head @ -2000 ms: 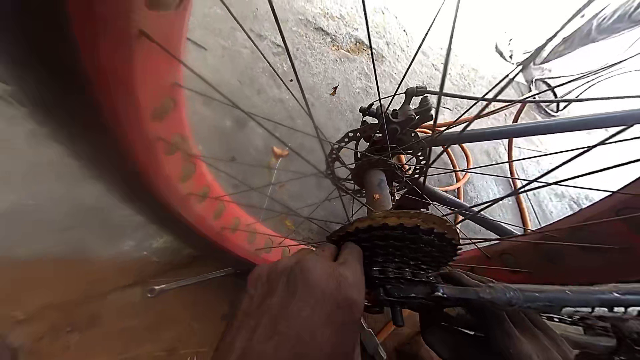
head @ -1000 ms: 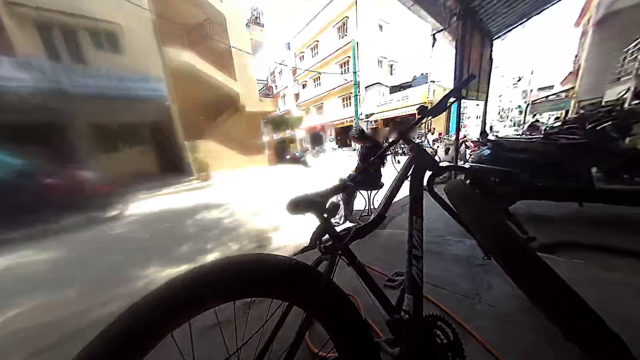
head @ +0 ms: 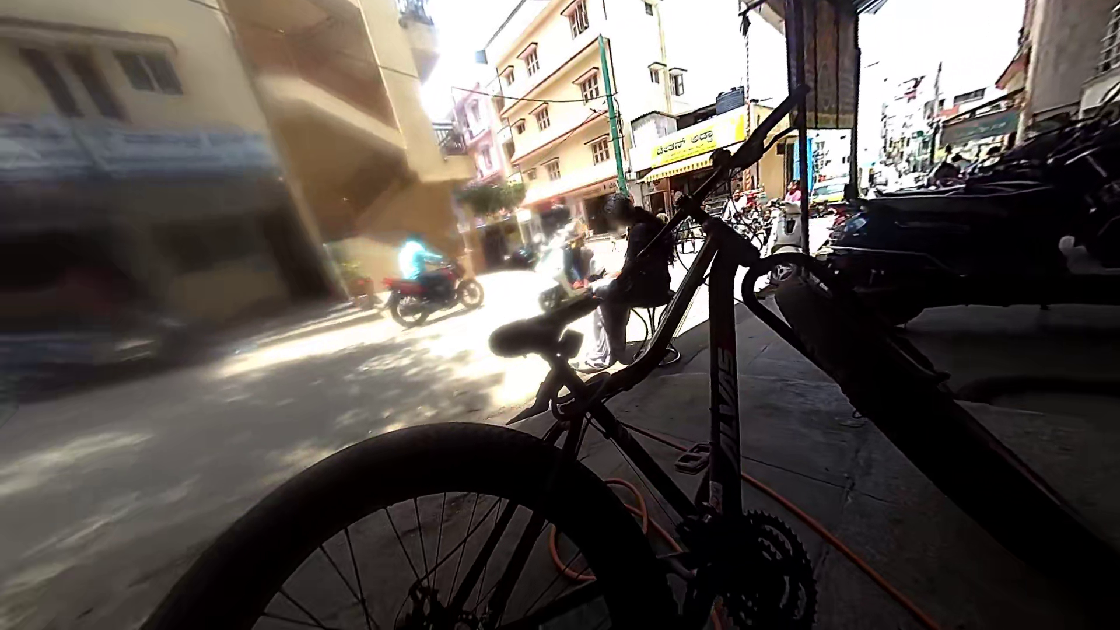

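Neither my left hand nor my right hand shows in the head view, so what they hold or touch is hidden. A dark bicycle stands before me, its frame tube [head: 724, 385] upright near the middle. Its fat rear tire [head: 411, 446] arches across the bottom, and the saddle [head: 534, 335] sits above it. The chainrings [head: 770, 569] are low at the right of the wheel, with a pedal [head: 693, 458] above them. The thick front tire [head: 927, 437] slants down to the right. The rear hub and sprockets are at or below the bottom edge, too dark to make out.
An orange hose [head: 831, 538] lies on the paved ground around the bicycle. A person [head: 643, 262] sits just beyond the saddle. A rider on a red motorcycle [head: 433, 293] is in the street at left, and a pale scooter [head: 560, 271] is near. Dark parked two-wheelers [head: 962, 245] stand at right.
The view has swung up from the wheel hub to the street, and both hands, seen earlier at the sprockets, have left the picture. A motorcycle rider now shows in the street.
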